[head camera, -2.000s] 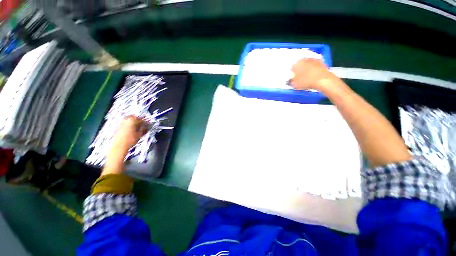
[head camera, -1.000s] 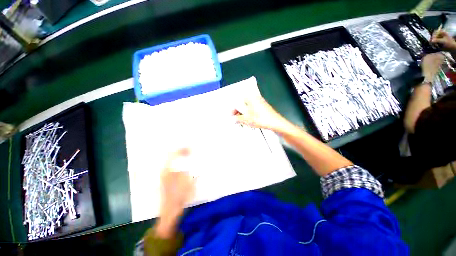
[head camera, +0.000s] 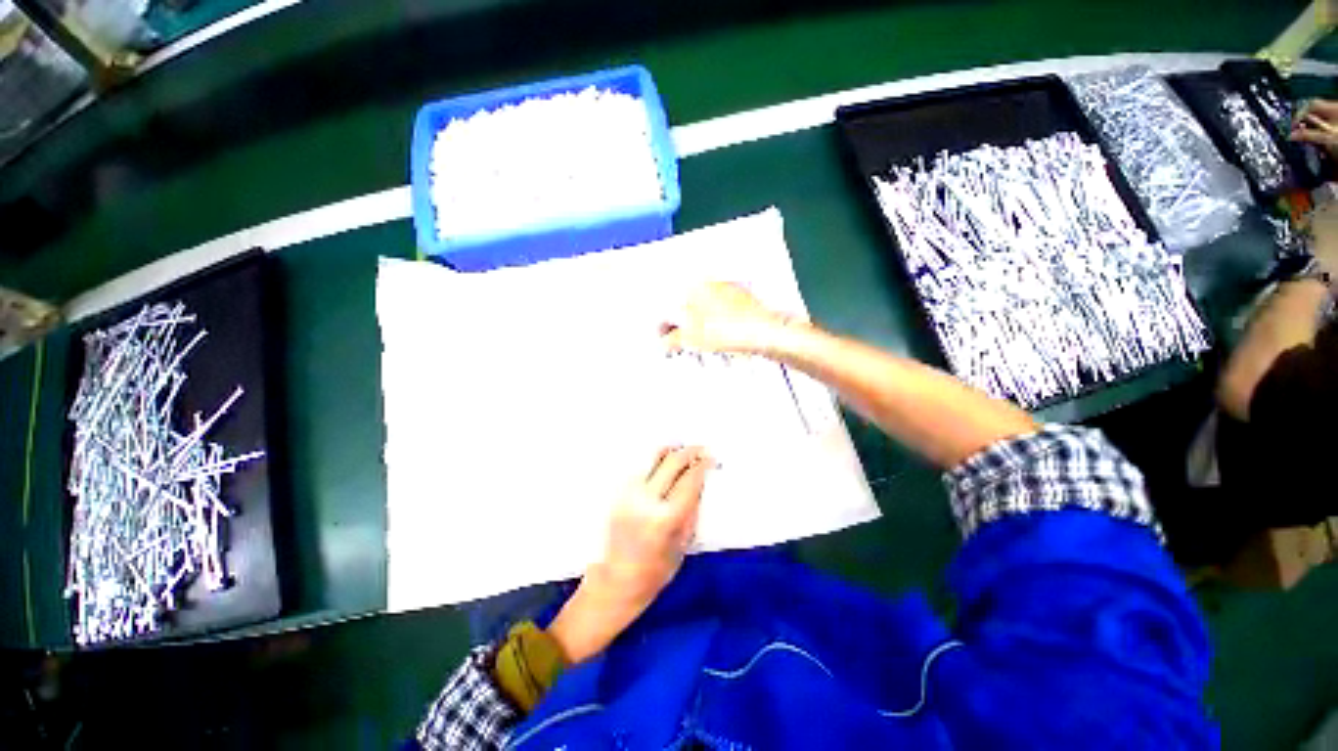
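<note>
The white layout sheet (head camera: 499, 426) lies on the bench in front of me. My left hand (head camera: 660, 506) is over its lower part, fingers pinched together; a tiny dark end shows at the fingertips, too small to name. My right hand (head camera: 719, 320) is over the upper right part of the sheet, fingers curled and fingertips together; what they hold is hidden. A thin dark line, maybe a rod, shows on the sheet below my right wrist. The blue bin (head camera: 550, 242) beyond the sheet is heaped with small white parts (head camera: 543, 162).
The left black tray (head camera: 242, 440) holds tangled rods (head camera: 140, 470). The right black tray (head camera: 939, 125) holds denser rods (head camera: 1042, 264). A clear plastic bag (head camera: 1167, 154) and small black tray (head camera: 1247, 125) lie beyond. Another person's arm (head camera: 1277, 345) is at far right.
The view has shifted slightly. My left hand has moved right across the sheet, towards my right hand. My right hand stays over the sheet, having earlier left the blue bin.
</note>
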